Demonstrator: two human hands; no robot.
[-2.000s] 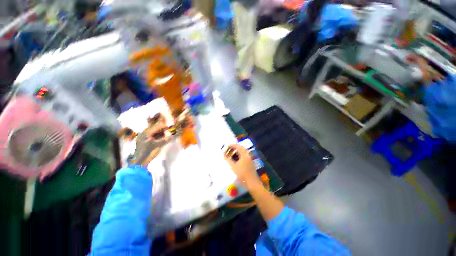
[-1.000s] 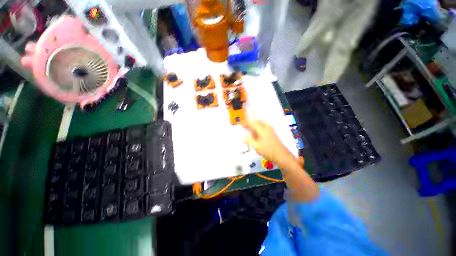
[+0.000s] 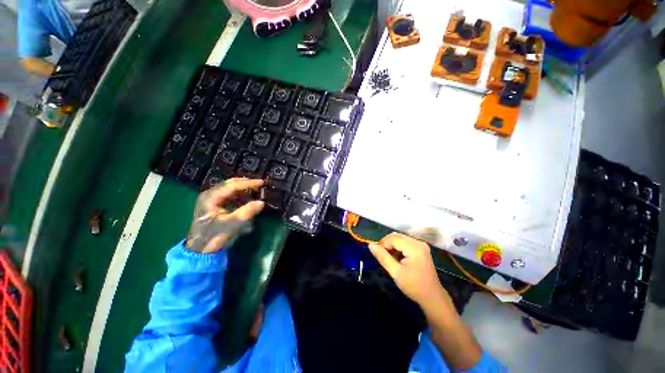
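The black blister tray [image 3: 251, 138] lies on the green bench left of the machine. Many pockets hold black modules with round centres; glossy pockets along its right side look empty. My left hand [image 3: 222, 215], greyish, is at the tray's lower edge, thumb and finger apart beside a dark piece [image 3: 273, 195]; whether it grips the piece is unclear. My right hand [image 3: 408, 266] is in front of the machine's front edge, fingertips close together over the orange cable [image 3: 362, 235]; whether anything is in them is unclear. Orange fixtures [image 3: 459, 63] stand on the white plate [image 3: 430, 156], some with dark parts.
Small black parts [image 3: 380, 81] lie loose on the plate. The orange machine head [image 3: 598, 22] is upper right. A red emergency button [image 3: 491, 256] is at the front edge. A second black tray [image 3: 609, 248] is at right. Another person's hand [image 3: 38, 67] is upper left.
The view has swung left and down. My left hand, out of view one second ago, is now at the tray. My right hand has moved from over the plate to its front edge.
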